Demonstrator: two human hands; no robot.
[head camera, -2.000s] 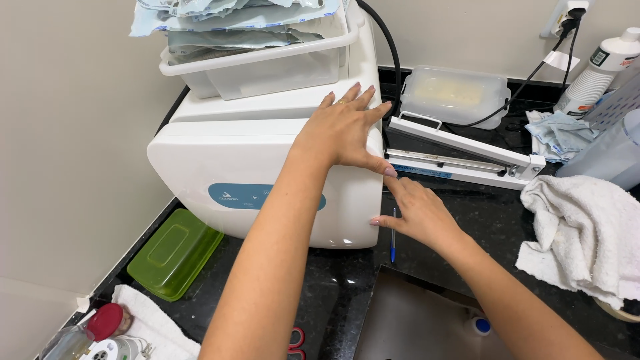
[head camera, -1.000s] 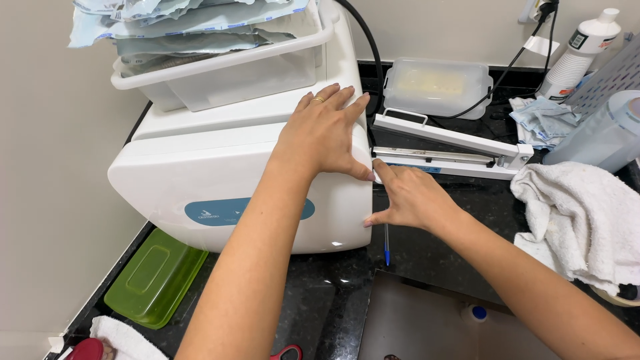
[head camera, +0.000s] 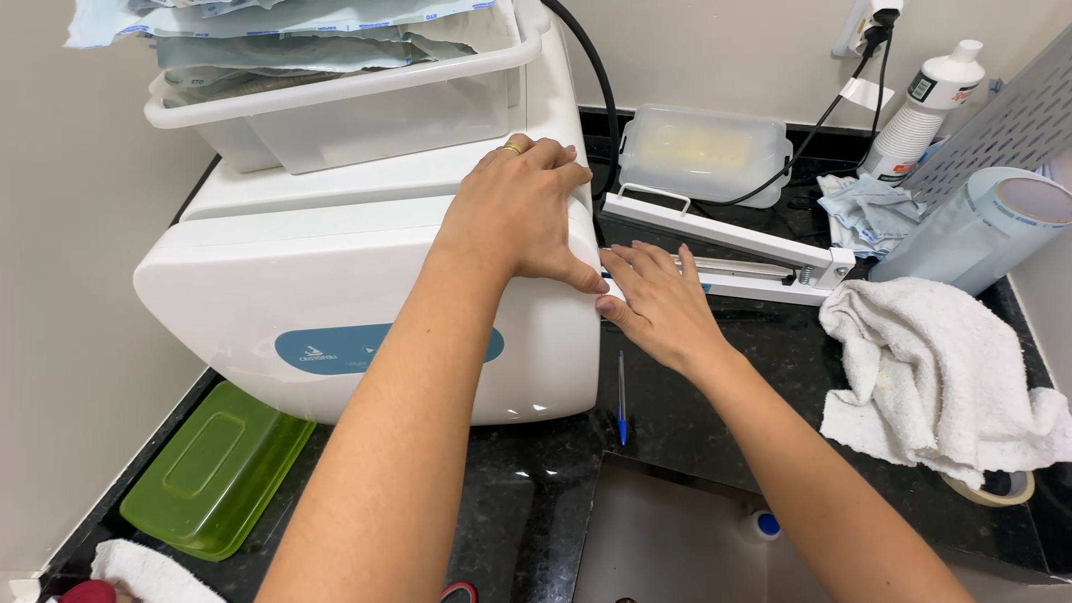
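Note:
A white Cristófoli autoclave (head camera: 377, 285) with a blue front panel stands on the black stone counter. My left hand (head camera: 528, 209) lies over its upper right front edge, fingers spread on the top and thumb down at the side. Beside that thumb, my right hand (head camera: 662, 301) has its thumb near the autoclave's right side and its fingers spread over the near end of a white impulse sealer (head camera: 745, 243). What lies under the fingertips of both hands is partly hidden. A blue-capped pen (head camera: 622, 402) is on the counter below my right hand.
A plastic tub (head camera: 377, 109) of sterilization pouches sits on the autoclave. Around it are a green plastic box (head camera: 209, 469), a clear lidded container (head camera: 703, 155), a pouch roll (head camera: 971, 226), a white towel (head camera: 930, 377), a bottle (head camera: 942, 79) and the sink (head camera: 670, 536). A black cable hangs behind.
My right hand's fingers now reach farther over the sealer and look flatter. My left hand stays on the autoclave's edge.

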